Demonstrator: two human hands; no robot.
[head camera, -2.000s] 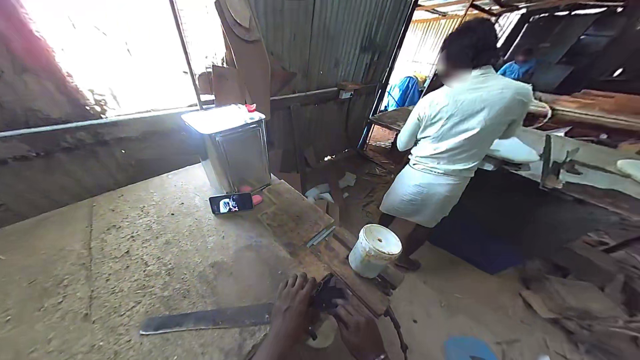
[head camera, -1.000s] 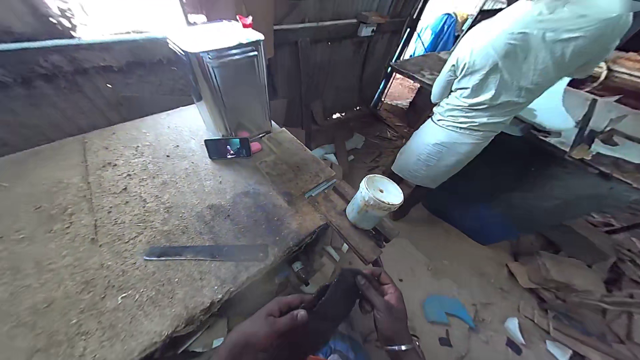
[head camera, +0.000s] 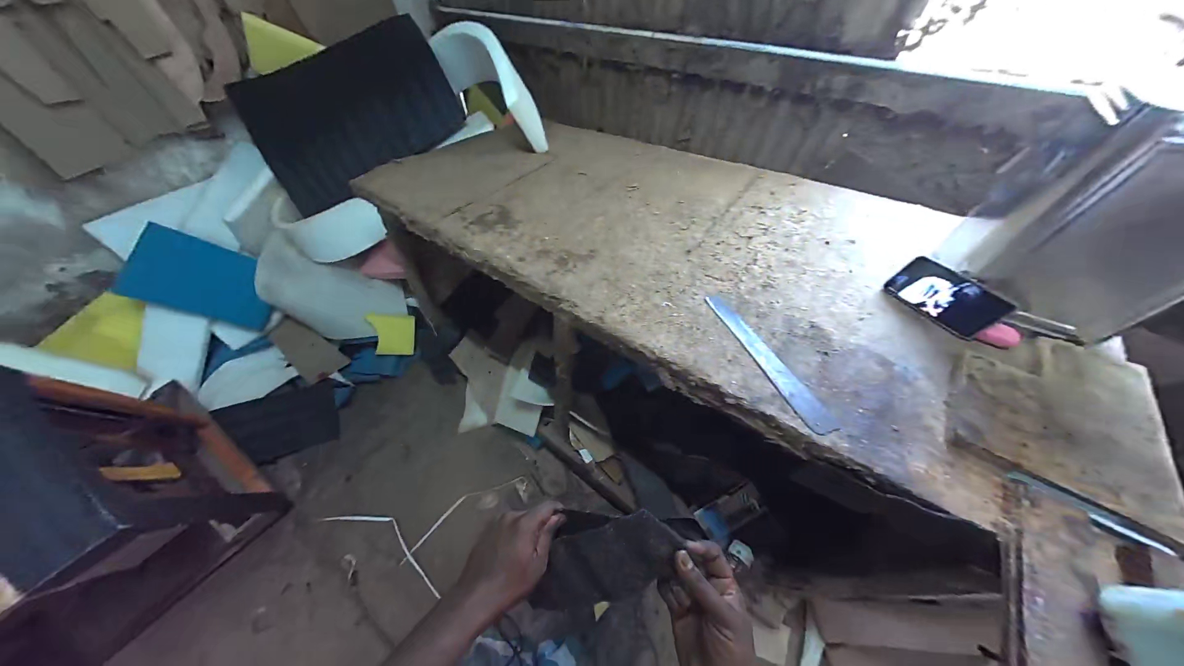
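A dark, flat, flexible piece of material is stretched between my two hands, below the front edge of the worn workbench. My left hand grips its left end, and my right hand pinches its right edge between thumb and fingers. On the bench lies a flat metal strip, like a ruler or blade. A smartphone with a lit screen leans at the bench's right side, against a pink thing and a metal container.
Foam sheets and offcuts, including a blue one and a black ribbed one, are heaped at the left. A dark cabinet-like frame stands at lower left. Scraps lie under the bench. A pale bucket is at lower right.
The view has swung far left, bringing in the foam heap. The hands were low over the bench's near edge two seconds ago; now they hold the dark piece clear of it.
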